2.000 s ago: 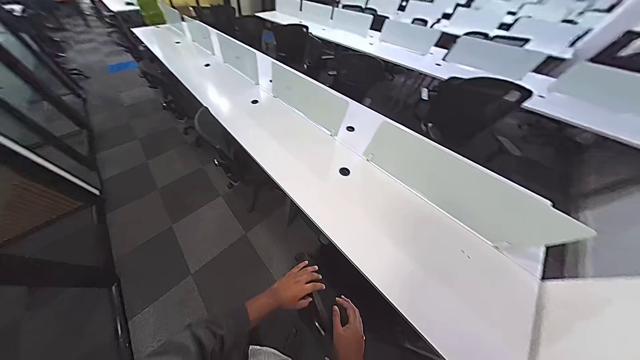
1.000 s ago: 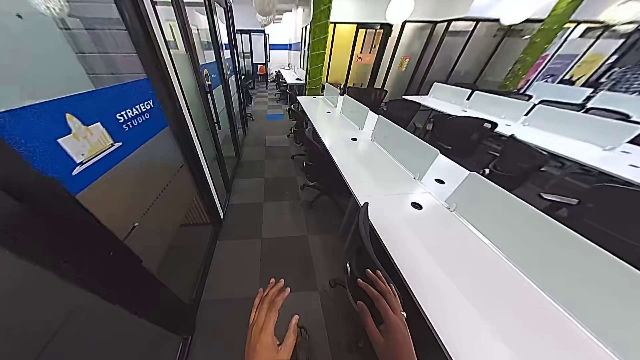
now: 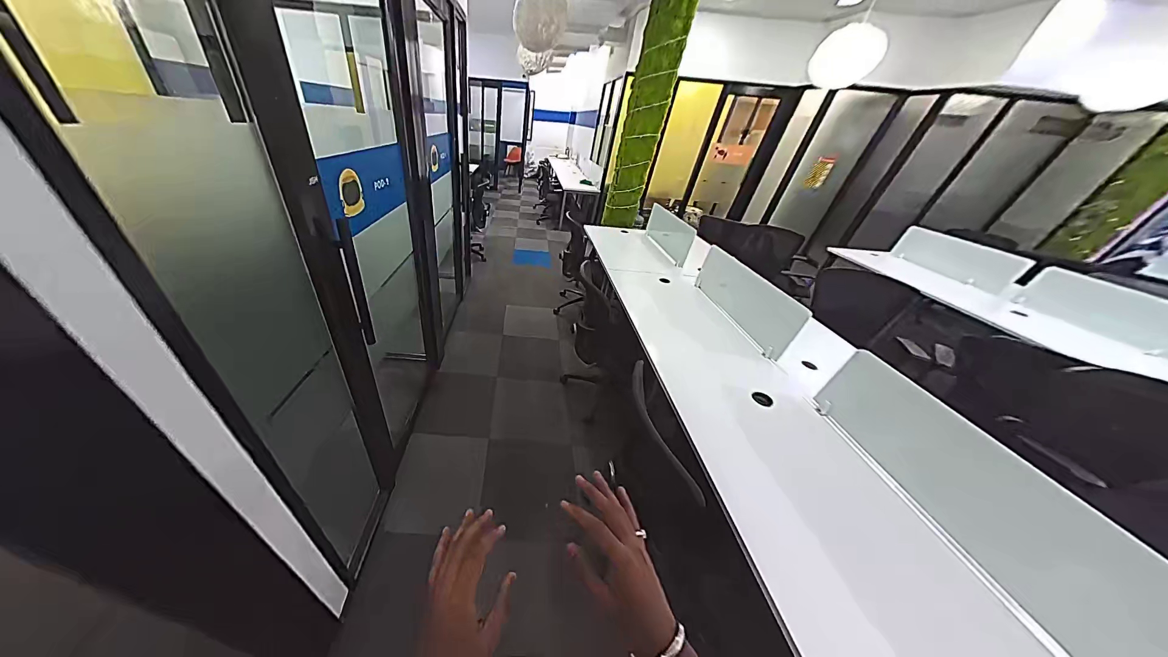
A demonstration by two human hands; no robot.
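Low in the head view, my left hand [image 3: 464, 584] is raised over the carpet-tile floor [image 3: 447, 474], fingers apart and holding nothing. My right hand [image 3: 613, 557] is up beside it, also empty with its fingers spread; it wears a ring and a metal bracelet [image 3: 673, 641] at the wrist. The two hands do not touch. Nearest to my right hand is a black office chair [image 3: 662, 456] at the edge of a long white desk [image 3: 730, 438].
Glass doors with black frames [image 3: 360, 365] line the left side. More office chairs [image 3: 593, 301] stand along the desk, which carries frosted divider panels [image 3: 748, 297]. A green-covered pillar [image 3: 646, 119] rises beyond the desk's far end.
The view has swung up from the desk to the aisle. Two seconds ago my hands were close together beside the desk edge; now they are apart, with fingers spread.
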